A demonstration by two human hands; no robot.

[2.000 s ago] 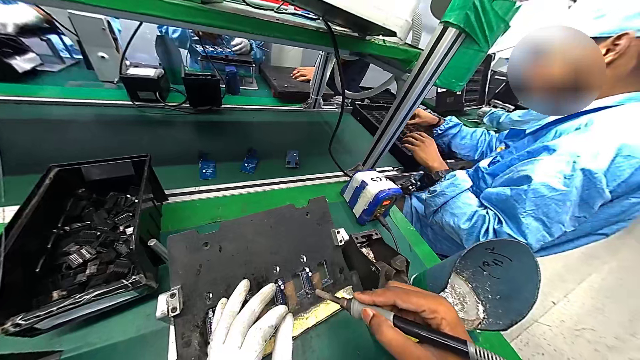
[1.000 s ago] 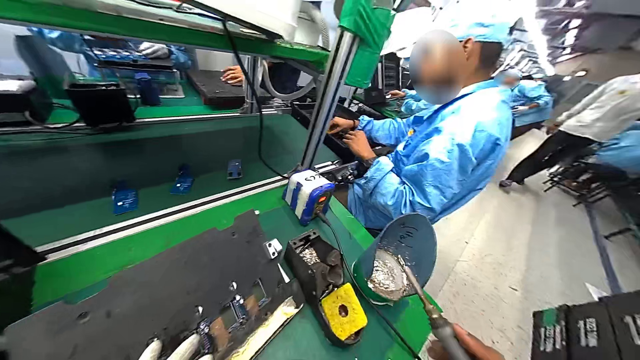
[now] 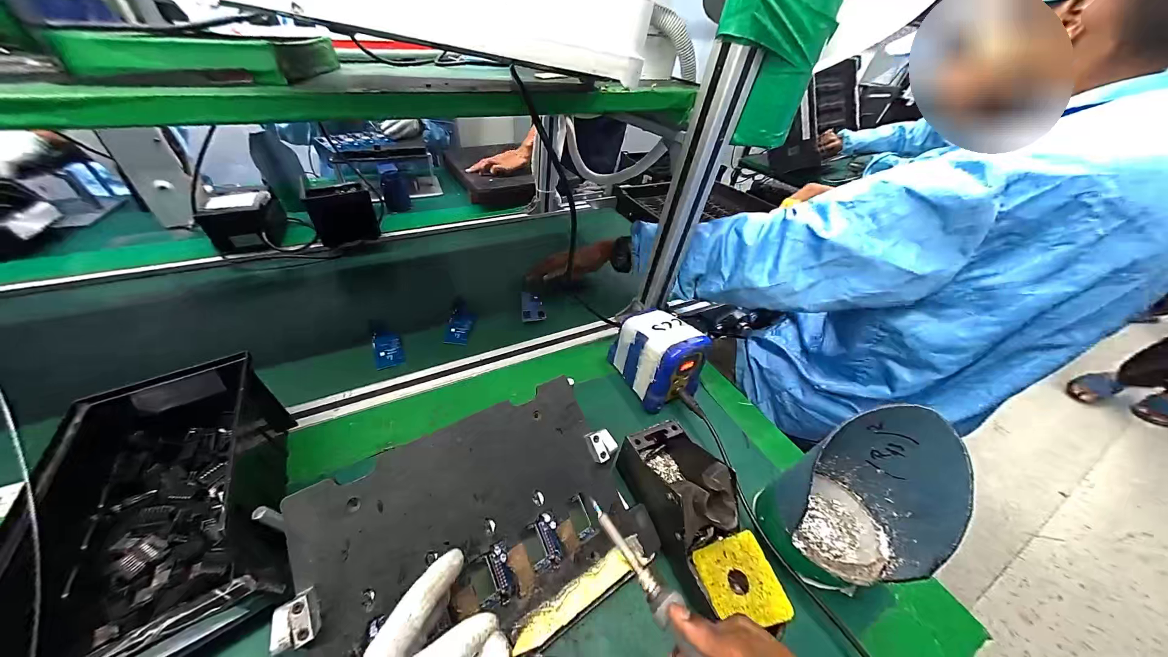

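My left hand [image 3: 438, 611], in a white glove, rests at the lower edge of a black fixture plate [image 3: 438, 474], its fingers beside small blue connector parts [image 3: 549, 540] set in the plate. Whether it grips anything cannot be told. My bare right hand [image 3: 721, 634] holds a soldering iron [image 3: 639, 570], whose tip points up and left over the plate's right part, near the end of a yellow strip [image 3: 575, 598]. To the right stand a soldering iron stand [image 3: 684, 484] with a yellow sponge [image 3: 744, 579] and a cup of solder dross [image 3: 844, 529].
A black bin [image 3: 265, 456] of small black parts stands left. A blue and white soldering station [image 3: 659, 356] sits behind the stand. Blue circuit boards [image 3: 388, 349] lie in the channel beyond the metal rail. A co-worker's blue sleeve [image 3: 803, 265] reaches across at right, the hand near one board.
The soldering iron has moved from the dross cup back over the plate. The co-worker's arm now reaches into the channel. The view has swung back left.
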